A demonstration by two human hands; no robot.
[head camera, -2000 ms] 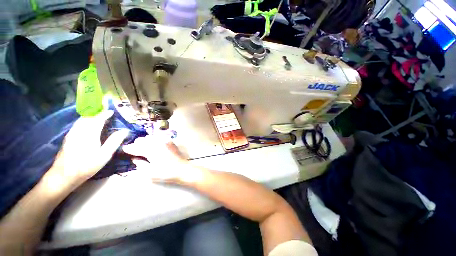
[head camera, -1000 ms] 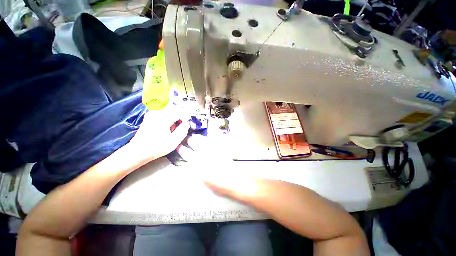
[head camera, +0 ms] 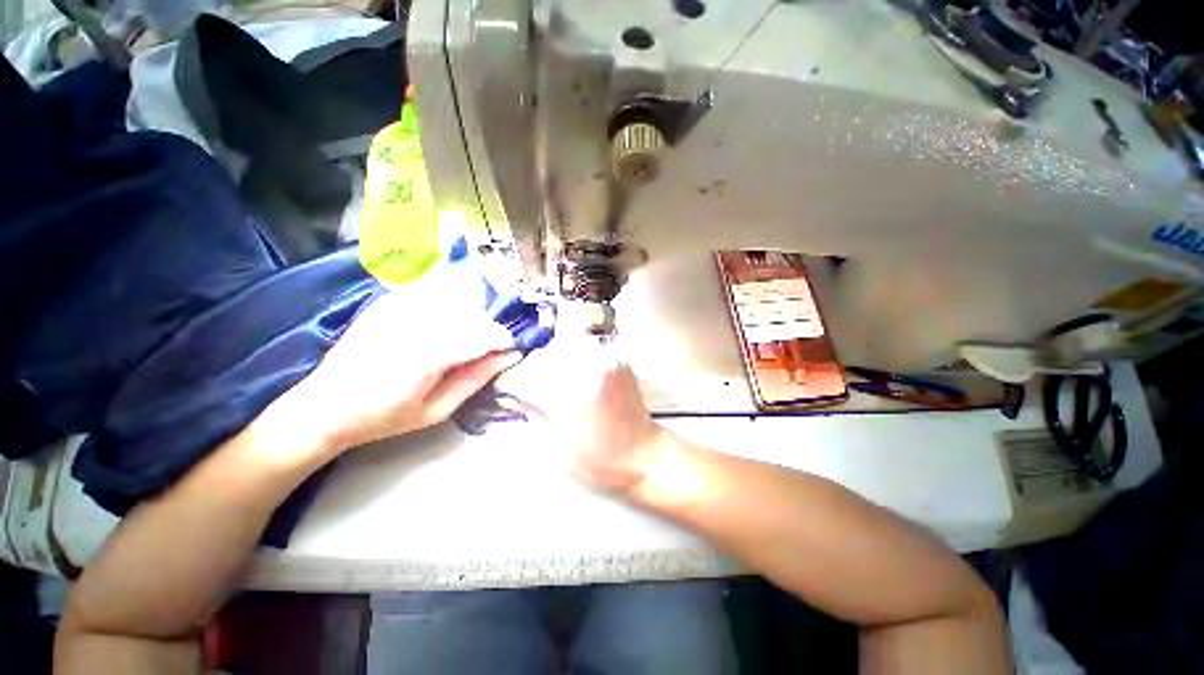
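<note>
A navy garment piece (head camera: 225,356) lies heaped at the left and runs under my left hand to the needle area, where it looks bright blue. My left hand (head camera: 409,356) rests on the cloth just left of the presser foot (head camera: 601,317), fingers bent and holding the fabric edge. My right hand (head camera: 610,422) is in front of the presser foot, strongly overexposed; its fingertips are washed out and whether it holds cloth cannot be told. The cream sewing machine (head camera: 792,158) stands over the white bed (head camera: 436,508).
A lit smartphone (head camera: 782,330) lies under the machine arm. Thin dark tools (head camera: 911,386) and black-handled scissors (head camera: 1085,422) lie to its right. A neon tag (head camera: 398,205) hangs left of the needle. Grey cloth (head camera: 264,132) lies behind the navy. Dark cloth hangs at lower right.
The view has shifted, bringing the machine closer. Since one second ago, my right hand has moved nearer the presser foot and its fingers point more upward. My left hand stays on the cloth.
</note>
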